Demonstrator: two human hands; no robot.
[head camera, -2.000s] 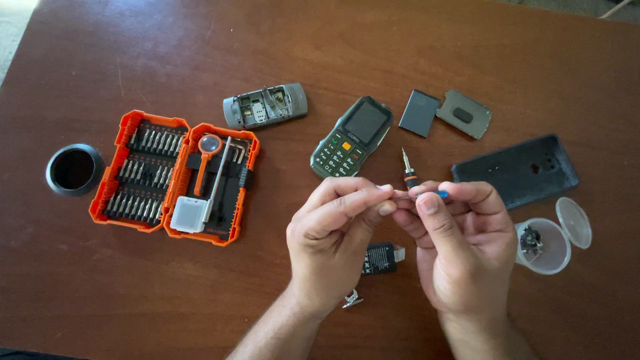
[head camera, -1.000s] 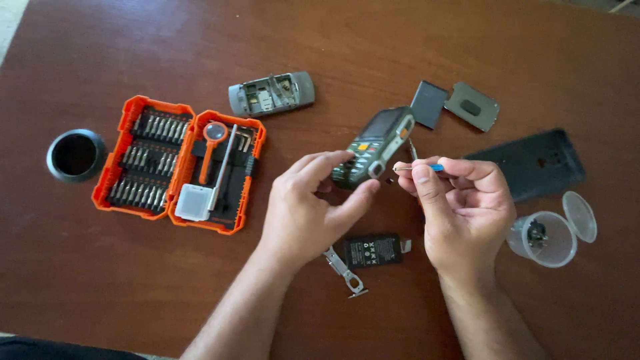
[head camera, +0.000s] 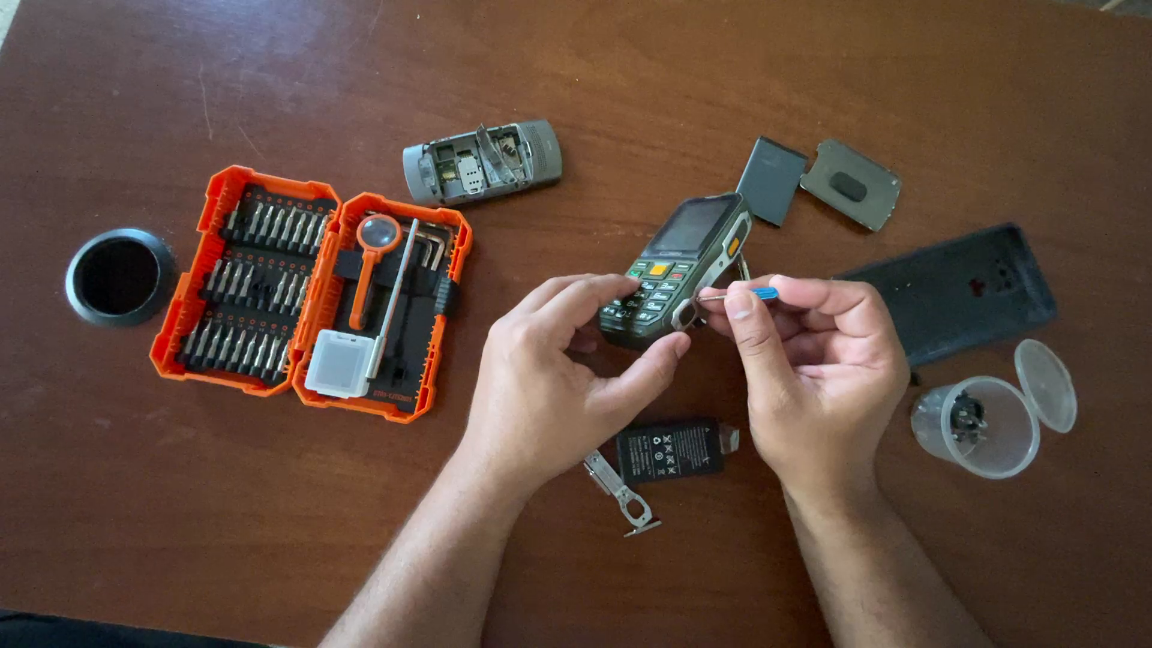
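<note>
My left hand (head camera: 562, 378) grips the lower end of a green keypad mobile phone (head camera: 670, 270), tilted so its screen and right side edge show. Between thumb and fingers my right hand (head camera: 810, 360) pinches a thin metal tool with a blue end (head camera: 765, 293); its tip is at the phone's side, near the lower corner. Whether the tip touches the phone I cannot tell. A black battery (head camera: 670, 450) and a metal bracket piece (head camera: 621, 493) lie below the hands. Behind the right hand, a screwdriver is mostly hidden.
An open orange bit case (head camera: 436, 360) and a dark round cup (head camera: 81, 279) are at left. Behind lie an opened grey phone (head camera: 540, 153), another battery (head camera: 771, 180) and a back cover (head camera: 877, 193). At right are a black phone shell (head camera: 972, 288), a clear tub (head camera: 1008, 450) and its lid (head camera: 1048, 387).
My left hand has taken hold of the green phone, which lay flat on the table two seconds ago, and lifted it tilted. My right hand still holds the blue-ended tool, now at the phone's side.
</note>
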